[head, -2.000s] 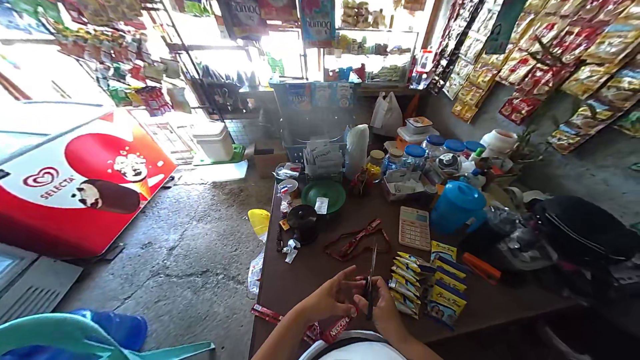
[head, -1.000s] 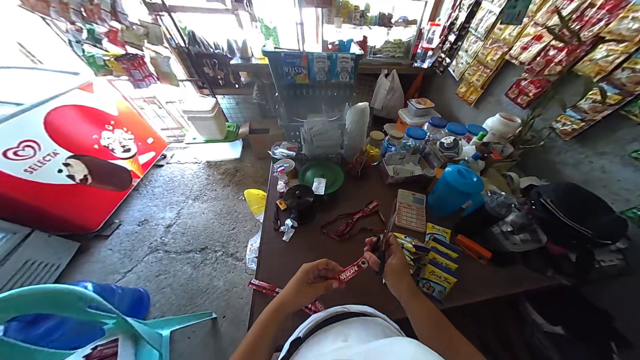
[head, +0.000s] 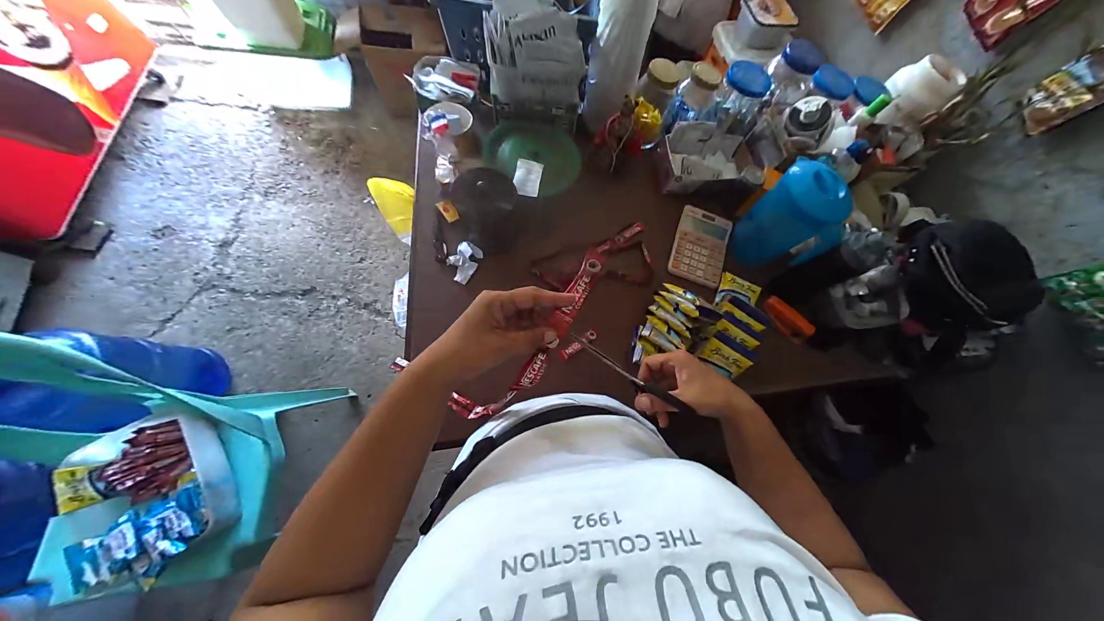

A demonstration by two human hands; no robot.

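Observation:
My left hand (head: pixel 509 332) pinches a strip of red Nescafé coffee sachets (head: pixel 580 289), which runs up across the dark tabletop and hangs down toward my waist. My right hand (head: pixel 686 386) holds scissors (head: pixel 611 362) by the dark handles, their blades pointing at the strip just right of my left fingertips. Beside the blade tips is a small red sachet piece (head: pixel 580 345). More red strip (head: pixel 636 259) lies looped behind my left hand. Yellow and blue sachets (head: pixel 733 332) lie in rows beyond my right hand, near a calculator (head: pixel 700 246).
A blue pitcher (head: pixel 793 211), lidded jars (head: pixel 747 82), a green plate (head: pixel 552 155) and a black round container (head: pixel 483 207) stand on the table (head: pixel 535 233). An orange object (head: pixel 787 319) lies at right. On the left, a teal chair (head: pixel 250 448) holds a container of sachets (head: pixel 147 457).
My left hand and the scissors in my right hand have moved apart. The red strip now extends up over the tabletop from my left fingers. The view has tilted down, showing more of the shirt.

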